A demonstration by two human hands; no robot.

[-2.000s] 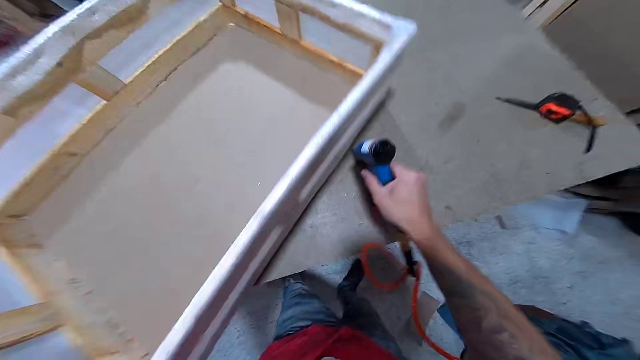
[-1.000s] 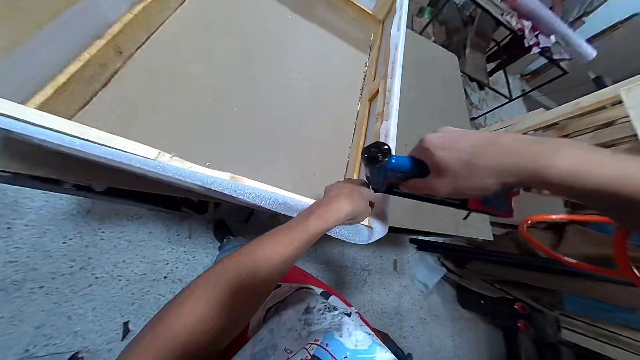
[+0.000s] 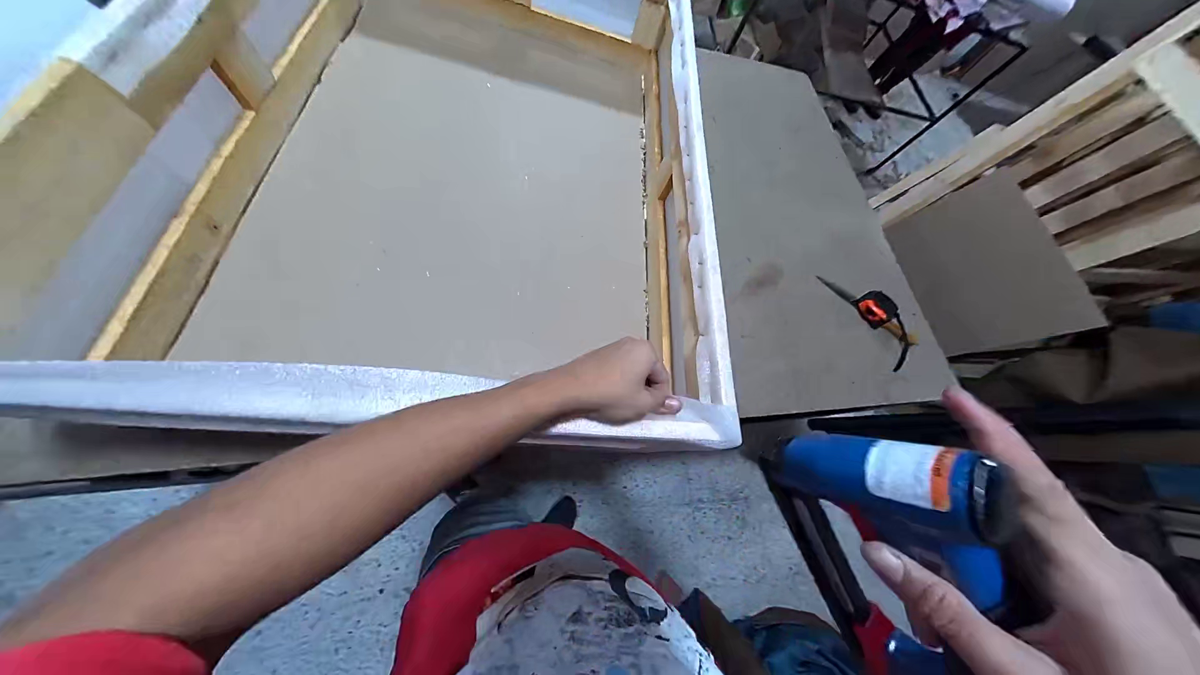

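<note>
My left hand (image 3: pixel 623 382) is closed on white foam sheet (image 3: pixel 281 398) that wraps the near rail of a wooden frame (image 3: pixel 178 272), close to its near right corner. In my right hand (image 3: pixel 1050 562) rests a blue pneumatic staple gun (image 3: pixel 881 478), to the right of that corner and apart from the frame; the thumb and fingers are spread around its body. Foam also covers the frame's right rail (image 3: pixel 701 262). A brown board panel (image 3: pixel 450 187) shows inside the frame.
Under the frame lies a board tabletop (image 3: pixel 787 187) with a tape measure (image 3: pixel 877 309) and a pointed tool beside it. Slatted wooden frames (image 3: pixel 1106 178) stand at the right. A metal rack (image 3: pixel 928 103) is at the back right. My legs are at the table's near edge.
The staple gun was at the frame's corner one second ago and is now off to the right. My left hand stays near the corner. Two seconds ago only my right hand was in view.
</note>
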